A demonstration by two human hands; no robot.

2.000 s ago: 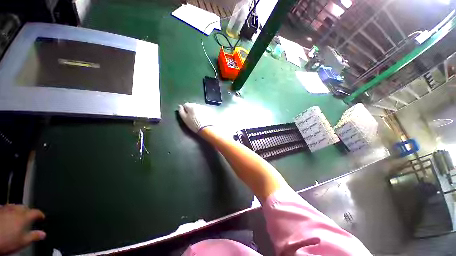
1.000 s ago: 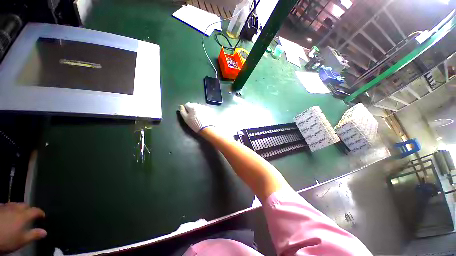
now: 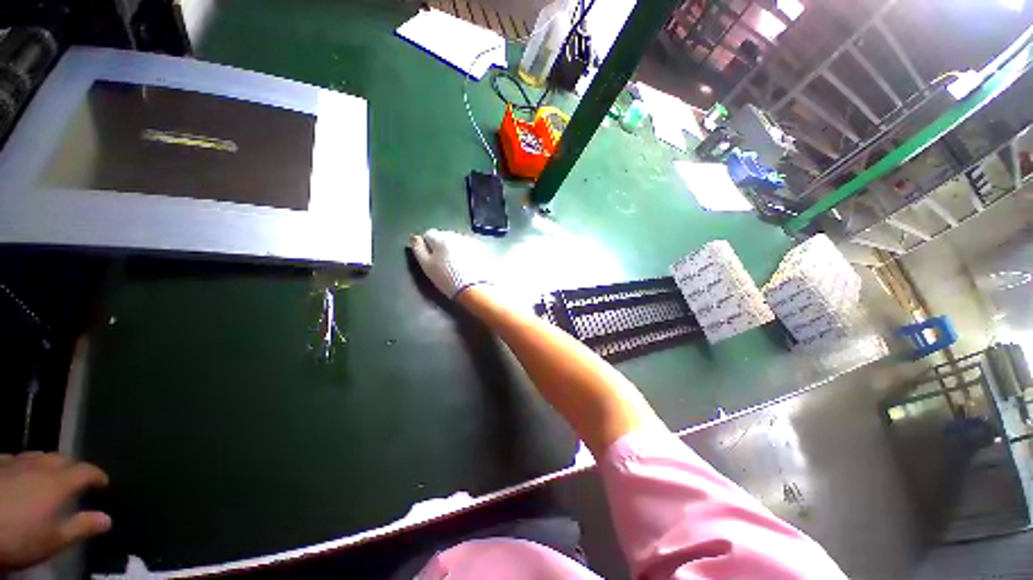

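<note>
My right hand [image 3: 444, 261], in a white knit glove, rests on the green bench top [image 3: 261, 453] near its middle, fingers curled and pointing left; nothing shows in it. My left hand [image 3: 48, 510] is bare and cut off by the left edge, thumb and finger apart, with nothing between them. A black phone [image 3: 487, 203] lies just beyond my right hand. A framed plate [image 3: 350, 181] with a silver-grey border and dark centre lies at the upper left. A black slotted rack [image 3: 626, 315] lies to the right, with a stack of circuit board panels [image 3: 719, 291] at its right end.
A second panel stack [image 3: 813, 289] stands further right. An orange-red holder [image 3: 526, 144] and cable lie beside a green post [image 3: 600, 108]. Small shiny bits [image 3: 329, 325] lie below the framed plate. White papers [image 3: 451, 42] lie at the far edge.
The view has shifted very slightly. My hands and the things on the bench keep their places.
</note>
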